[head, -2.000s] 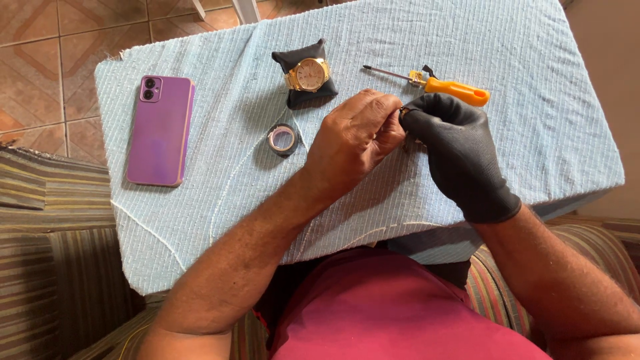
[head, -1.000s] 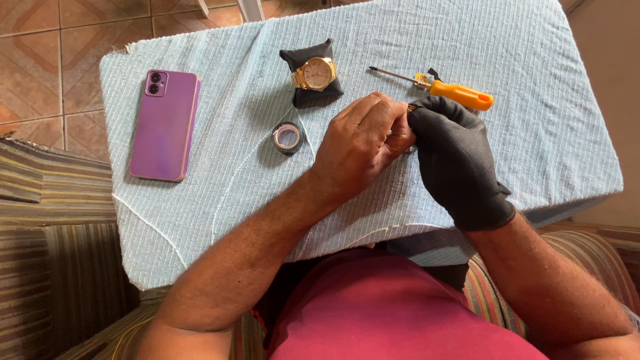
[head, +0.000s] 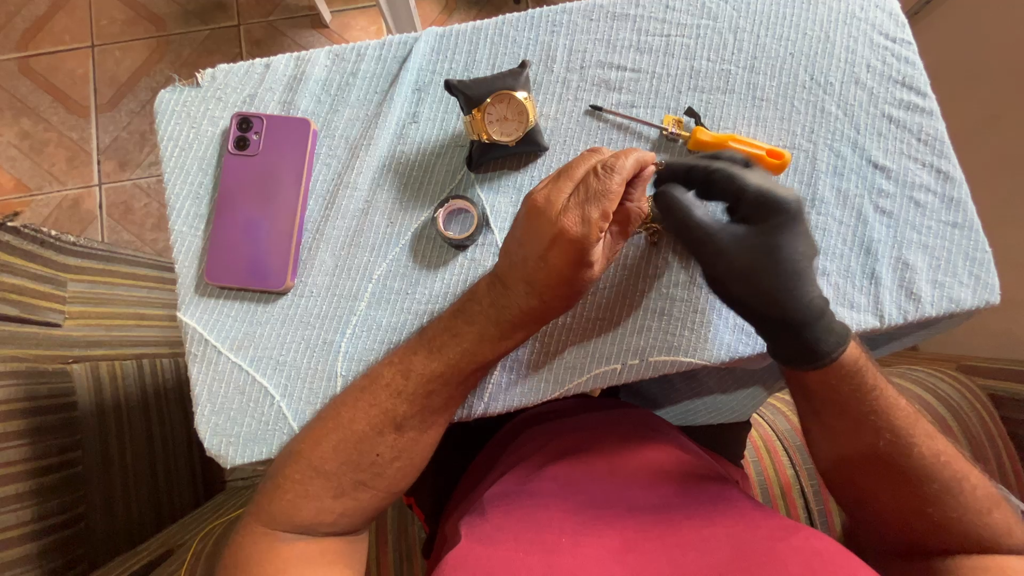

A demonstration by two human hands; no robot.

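My left hand (head: 572, 228), bare, is closed around a small chain-like metal piece (head: 650, 222), partly hidden by the fingers. Its fingertips meet those of my right hand (head: 740, 232), which wears a black glove. A tiny dark bit shows between the fingertips of both hands; whether the glove grips it is hard to tell. Beyond the hands, a gold wristwatch (head: 506, 118) is wrapped around a black cushion (head: 500, 156). A screwdriver with an orange handle (head: 740, 150) lies behind the gloved hand, beside a small gold-and-black item (head: 676, 126). Left of my bare hand rests a roll of dark tape (head: 458, 222).
A purple smartphone (head: 260, 204) lies camera side up near the left end of the table. The light blue woven cloth (head: 384, 144) drapes over the table's edges. Striped upholstery (head: 120, 400) is at the left, with tiled floor (head: 56, 120) beyond.
The gloved hand's thumb and fingers have spread apart, and more of the chain-like piece shows below the fingertips. My bare hand stays in about the same place over the cloth.
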